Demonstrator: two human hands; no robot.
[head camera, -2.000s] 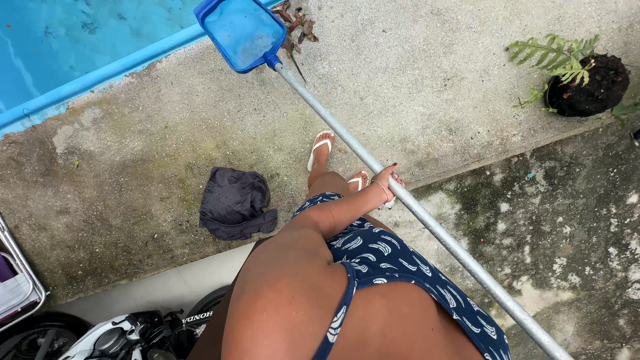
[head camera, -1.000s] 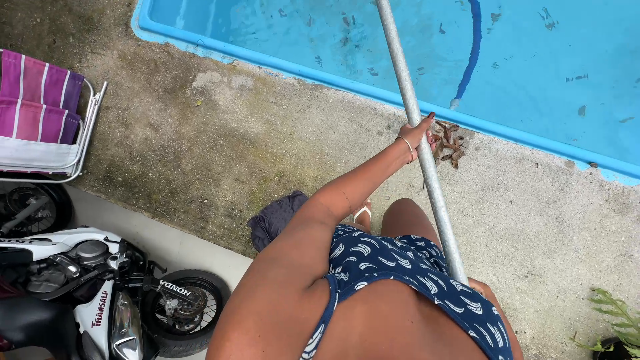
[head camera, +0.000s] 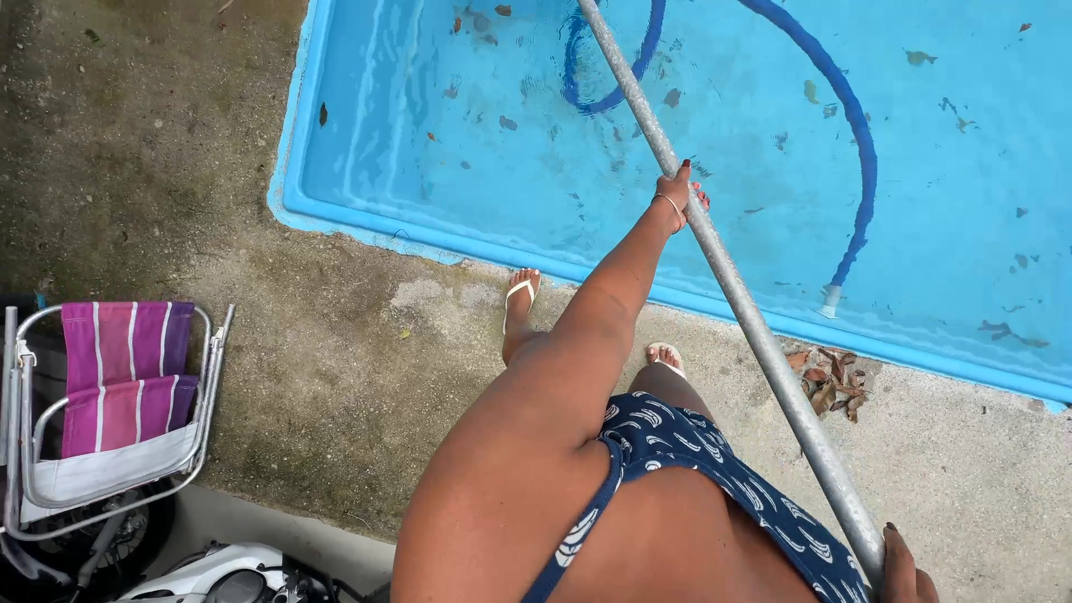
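Observation:
A long grey metal pole (head camera: 758, 335) slants from the top middle of the head view to the lower right. My left hand (head camera: 682, 197) is closed around it, over the pool, with the arm stretched out. At the lower right, my right hand (head camera: 904, 569) holds the pole near its lower end, partly cut off by the frame. The pole's far end lies outside the view. Below it is the blue pool (head camera: 469, 167), where leaves and dark debris show in the water. A blue hose (head camera: 867, 159) curves through the pool, its pale end (head camera: 831, 301) by the near wall.
Both feet, in white flip-flops (head camera: 521, 293), stand by the pool rim (head camera: 712, 303). Dry leaves (head camera: 829, 381) lie in a pile on the concrete to the right. A folded striped chair (head camera: 130, 377) is at the left, above a white motorcycle (head camera: 226, 574) at the bottom edge.
The view has shifted strongly toward the pool. My left hand, over the concrete and then the pool rim before, is now out over the water. The blue net head seen two seconds ago is out of view.

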